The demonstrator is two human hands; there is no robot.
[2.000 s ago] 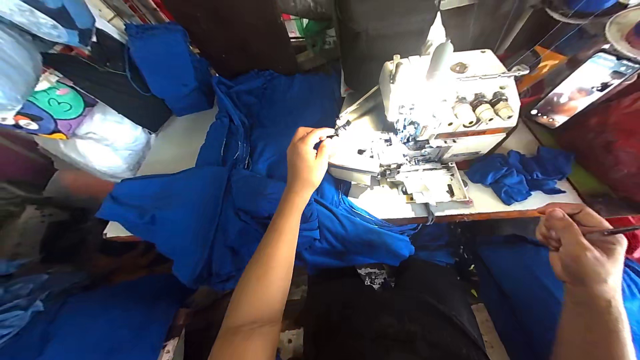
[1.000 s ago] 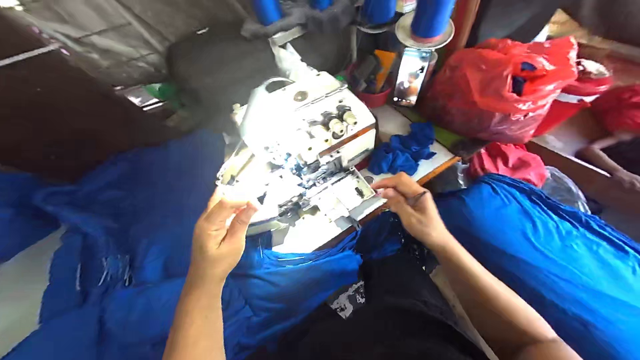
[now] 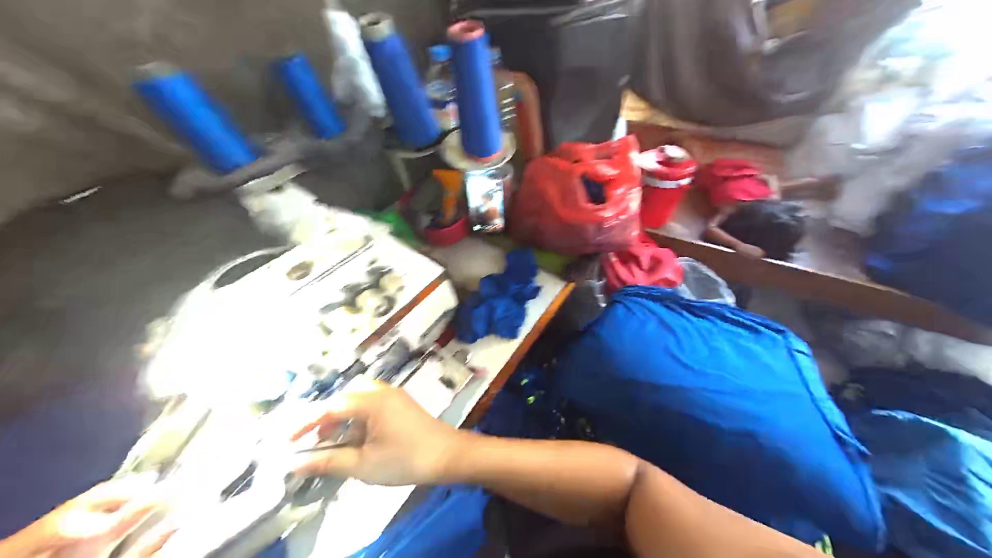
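An overlock sewing machine [image 3: 310,310], brightly lit and partly washed out, stands on a white table with an orange edge [image 3: 523,345]. My right hand [image 3: 380,438] is over the front of the machine near the needle area, its fingers curled around something small and thin that is too blurred to name. At the lower left, my left hand [image 3: 101,515] rests at the machine's left front, overexposed; whether it holds anything cannot be made out. Blue cloth scraps [image 3: 500,298] lie on the table right of the machine. Blue fabric [image 3: 434,523] hangs below the table's front edge.
Blue thread cones [image 3: 477,93] stand behind the machine. A phone [image 3: 486,201] stands upright by a red container [image 3: 447,232]. Right of it are a red plastic bag [image 3: 577,198], a red jug [image 3: 666,186] and a large blue cloth bundle [image 3: 697,387]. Another person [image 3: 763,225] is beyond a wooden board.
The view has swung far to the right. My right hand, which held a thin dark tool off the table's right side two seconds ago, has moved in over the machine.
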